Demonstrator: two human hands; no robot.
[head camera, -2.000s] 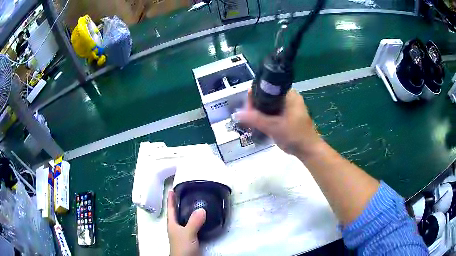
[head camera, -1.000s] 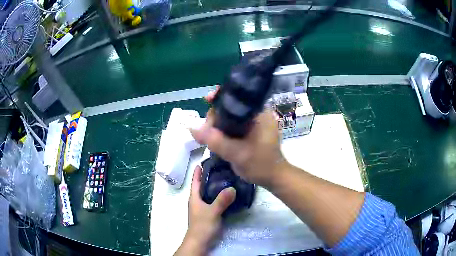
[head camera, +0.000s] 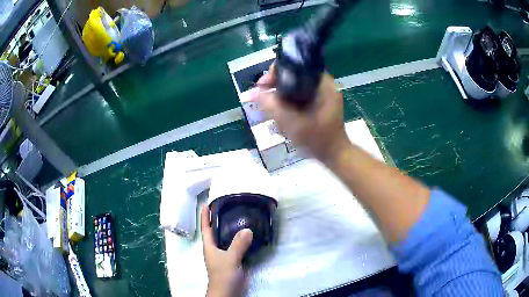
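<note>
A white dome camera housing with a glossy black front cover (head camera: 255, 213) lies on the white mat (head camera: 325, 232). Its white wall-mount bracket (head camera: 178, 200) extends to the left. My left hand (head camera: 227, 255) grips the black cover, thumb on its face. My right hand (head camera: 307, 116) holds the thick black electric screwdriver (head camera: 299, 66) upright over the pale screw feeder (head camera: 272, 148), blurred by motion. The screwdriver's bit is hidden behind my hand. No screw can be made out.
Unfinished camera units (head camera: 484, 64) stand at the upper right, more white and black ones at the lower right (head camera: 510, 249). At left are a black bar with coloured dots (head camera: 104, 246), small cartons (head camera: 66, 212) and plastic bags (head camera: 29, 255). A yellow toy (head camera: 101, 35) is beyond.
One second ago the screwdriver was over the black cover. Now my right hand has lifted it away toward the feeder. My left hand still holds the cover. The head view has shifted.
</note>
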